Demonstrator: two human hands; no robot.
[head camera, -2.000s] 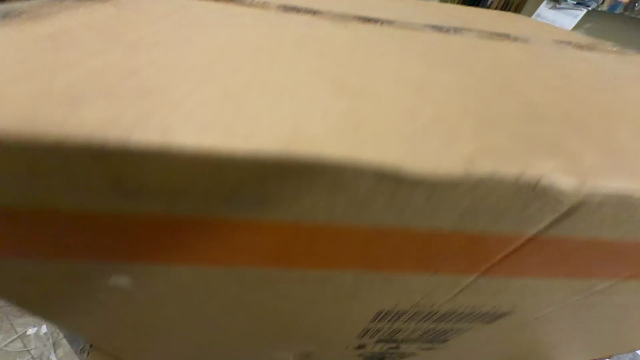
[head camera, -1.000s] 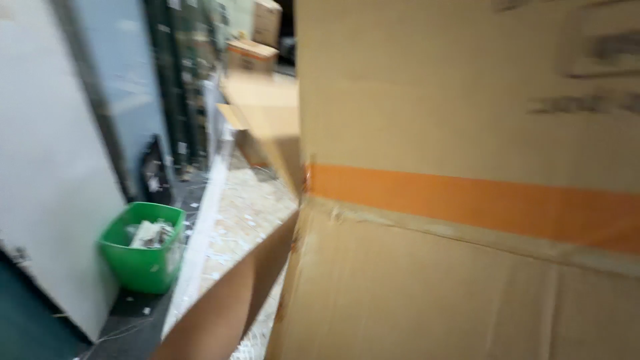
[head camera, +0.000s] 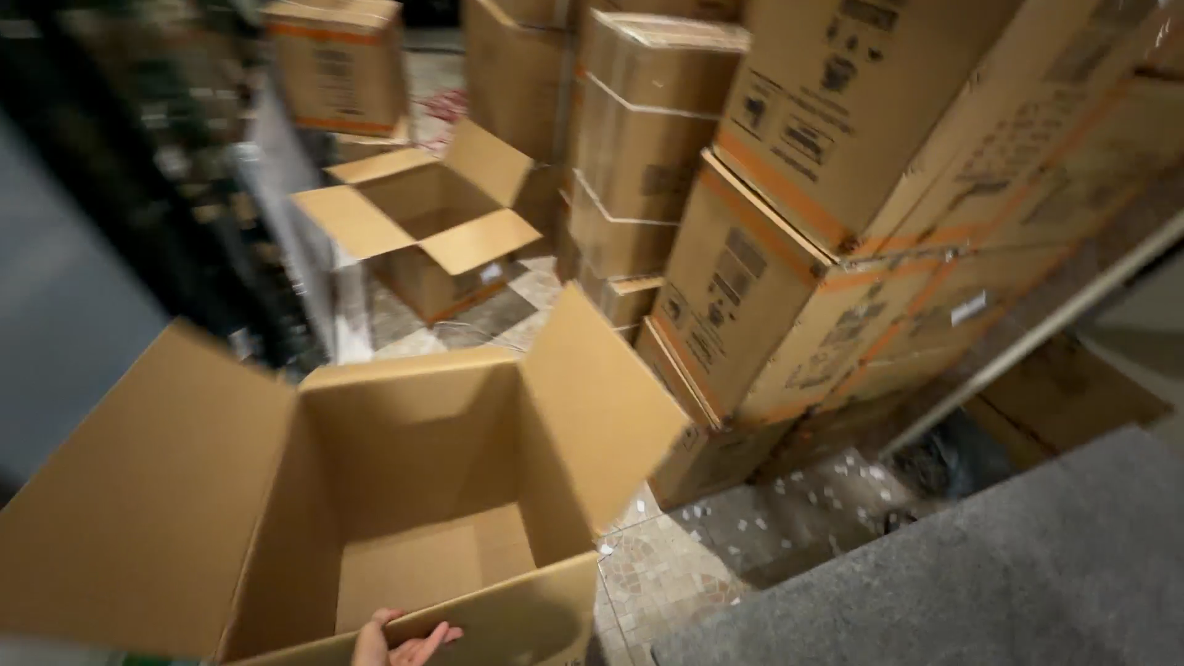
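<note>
A large open cardboard box (head camera: 425, 481) fills the lower left of the view, its inside bare, with side flaps spread out to the left and right. At the near rim is my left hand (head camera: 407, 643), seen only in part, with one finger bent over the edge and the others against the near wall. The wrist is cut off by the bottom of the frame. My right hand is out of view.
Beyond stands another open cardboard box (head camera: 435, 250). Taped cartons (head camera: 768, 287) are stacked high on the right, beside strapped cartons (head camera: 638, 157). A grey surface (head camera: 962, 573) takes up the lower right. White scraps litter the tiled floor (head camera: 638, 564).
The view has swung widely. A large carton wall with an orange band filled much of the earlier frames; now the open box's inside shows, with my left hand at its rim.
</note>
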